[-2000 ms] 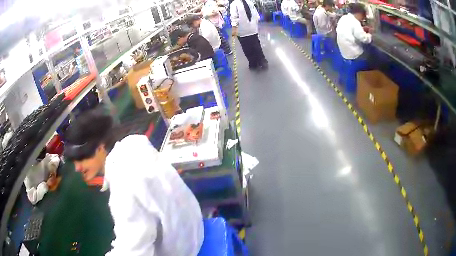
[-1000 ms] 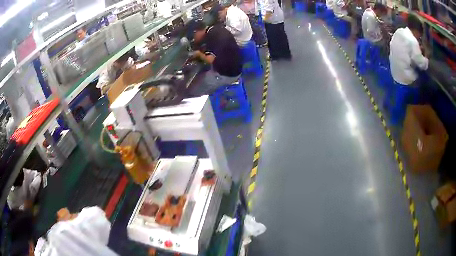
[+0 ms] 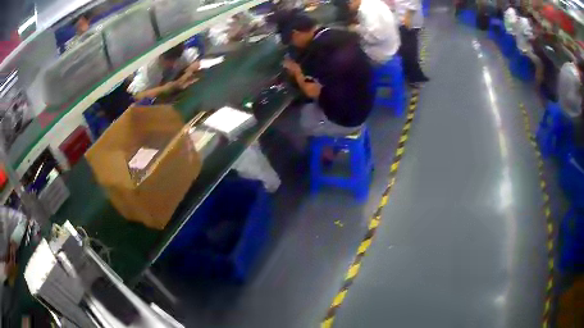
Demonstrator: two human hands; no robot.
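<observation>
Neither of my hands is in the picture. Nearest in front of me, at the lower left, is a white and grey bench machine (image 3: 96,282), blurred and cut off by the bottom edge. Beyond it an open cardboard box (image 3: 150,182) stands on the dark-green bench (image 3: 125,253), with a pale pink-white item (image 3: 143,157) showing inside. A white flat item (image 3: 225,120) lies on the bench behind the box.
A person in dark clothes (image 3: 342,77) sits on a blue stool (image 3: 342,163) at the bench. A blue bin (image 3: 224,224) is under the bench edge. The grey aisle floor (image 3: 448,211) has yellow-black tape (image 3: 365,246). More people in white sit farther off.
The view has moved forward along the aisle. The near worker in white has left the picture, the machine has slid to the lower left, and the box and dark-clothed person appear larger.
</observation>
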